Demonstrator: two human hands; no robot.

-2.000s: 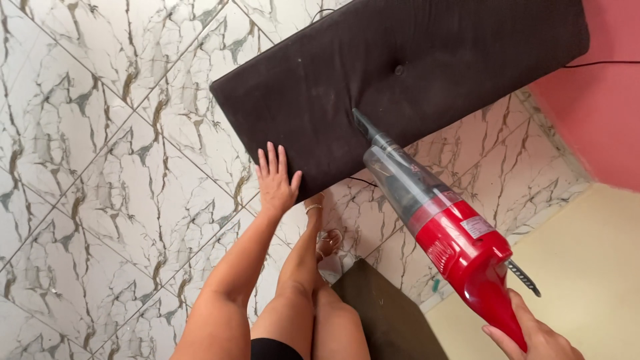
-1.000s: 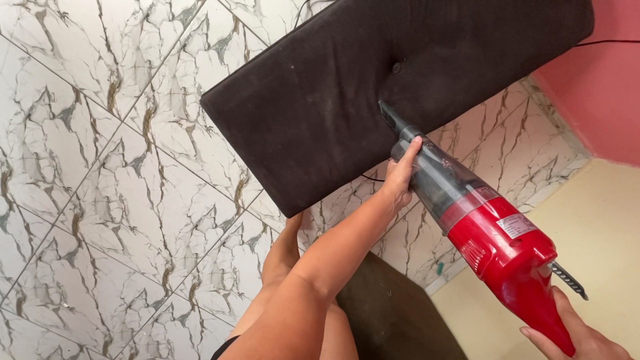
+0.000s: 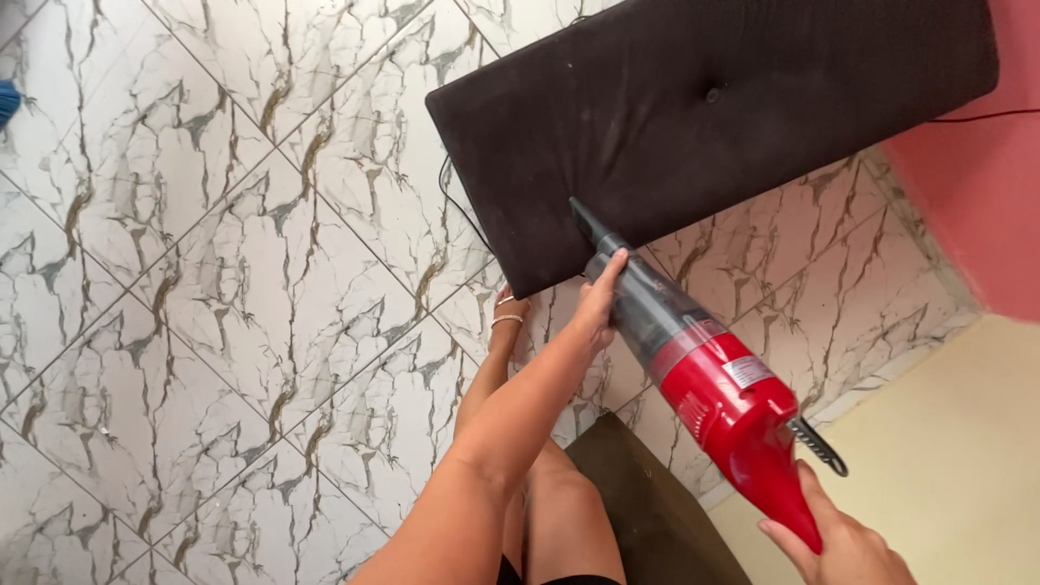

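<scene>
A red handheld vacuum cleaner [image 3: 731, 390] with a clear grey dust chamber slants across the right half of the view. My right hand [image 3: 841, 528] is closed around its red handle at the bottom right. My left hand [image 3: 600, 301] holds the side of the dust chamber near the front, its underside fingers hidden. The narrow dark crevice nozzle [image 3: 587, 219] points up and left, its tip at the fabric of a dark brown upholstered bench seat [image 3: 650, 154]. Creases run through the fabric near the tip, and a tufted button [image 3: 712, 95] lies farther up and right.
Marble-patterned floor tiles [image 3: 244, 284] surround the bench. A thin black cord [image 3: 455, 203] runs beside its left end. A dark olive surface [image 3: 650, 504] lies beside my legs. At right are a pink wall [image 3: 959, 203] and a cream surface [image 3: 918, 439]. Something blue [image 3: 8, 101] shows at the left edge.
My left hand was flat on the bench's corner two seconds ago and now holds the dust chamber. The nozzle tip has moved along the seat, away from the button toward the near left end.
</scene>
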